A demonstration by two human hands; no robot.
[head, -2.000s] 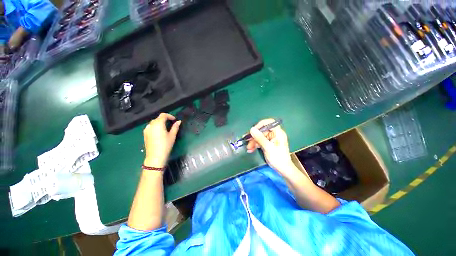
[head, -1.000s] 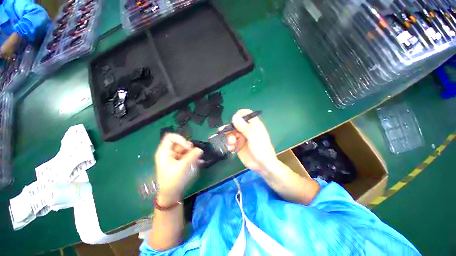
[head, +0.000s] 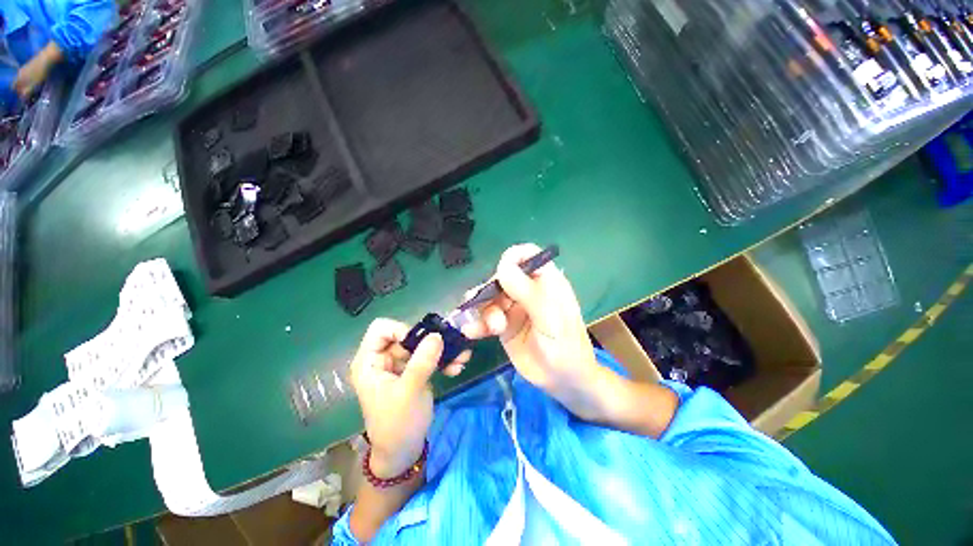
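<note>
My left hand (head: 397, 386) holds a black plastic part (head: 435, 339) between thumb and fingers, above the bench's front edge. My right hand (head: 541, 318) holds a slim black pen-like tool, perhaps tweezers (head: 530, 263), its tip pointing down-left at the part. A small clear or pale piece (head: 465, 318) shows between the tool tip and the part; its exact contact is blurred. A clear liner strip with pale slivers (head: 320, 392) lies left of my left hand. Several loose black parts (head: 386, 277) lie on the green bench.
A black tray (head: 368, 208) holds more parts in its left compartment. Printed white paper (head: 128, 373) lies left. Clear tray stacks stand at right (head: 736, 139) and far left (head: 128, 75). An open carton (head: 795, 373) sits below the edge at right. Another person's blue sleeve (head: 80, 27) shows upper left.
My left hand has moved from the bench by the tray to near my body and has taken hold of a black part. My right hand has shifted slightly left with the tool.
</note>
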